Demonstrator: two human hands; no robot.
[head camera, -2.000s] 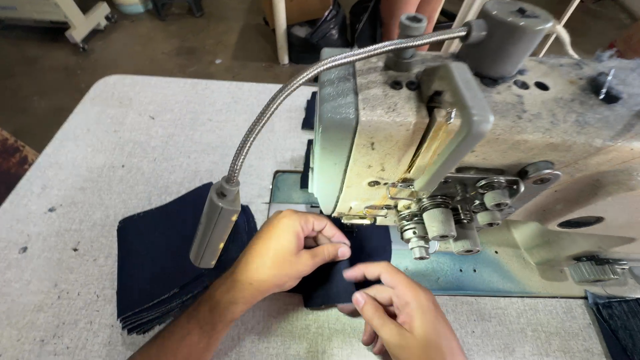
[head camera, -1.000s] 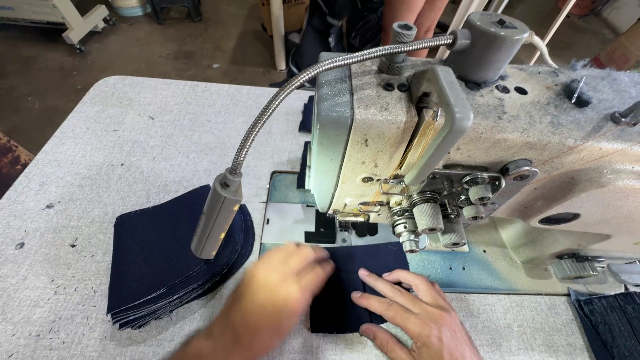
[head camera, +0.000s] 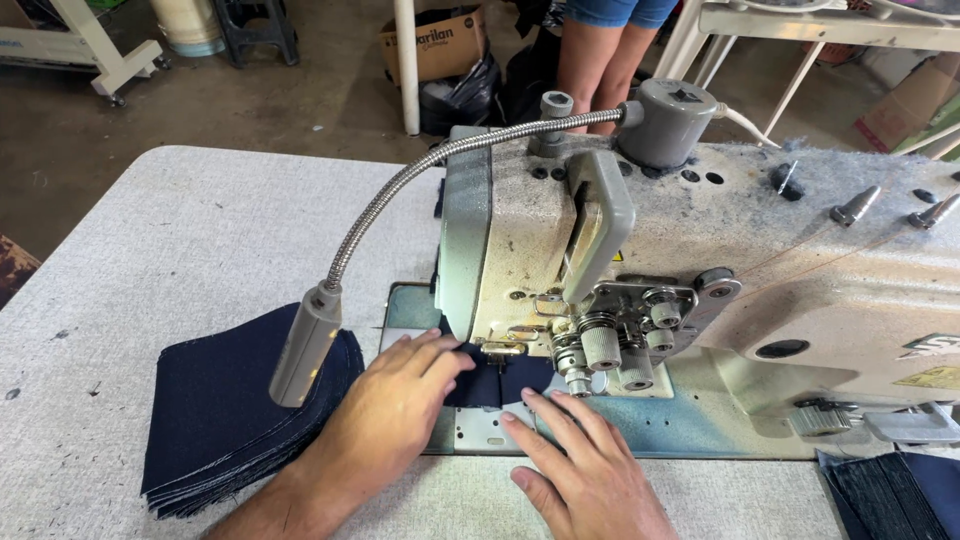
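Observation:
A dark blue fabric piece (head camera: 474, 386) with a seam or fold line down its middle lies under the needle area of an industrial sewing machine (head camera: 525, 247). My left hand (head camera: 390, 405) rests on the fabric's left side, its fingertips close to the machine head. Flat beside the lower right edge is my right hand (head camera: 577, 457), fingers spread, the fingertips at or just touching the cloth; contact is hard to tell. Neither hand grips anything. The far part of the fabric is hidden beneath the machine head.
A stack of dark blue fabric pieces (head camera: 225, 405) sits left, beneath a gooseneck lamp (head camera: 306, 345). More fabric pieces (head camera: 877, 495) lie at the lower right. The lamp's flexible metal arm (head camera: 390, 184) arches over the table (head camera: 247, 202). Beyond the machine, a person's legs (head camera: 589, 67) are visible.
The fabric piece has moved from in front of the machine to under its needle area. My left hand has moved forward, beside the machine head; my right hand no longer lies across the cloth.

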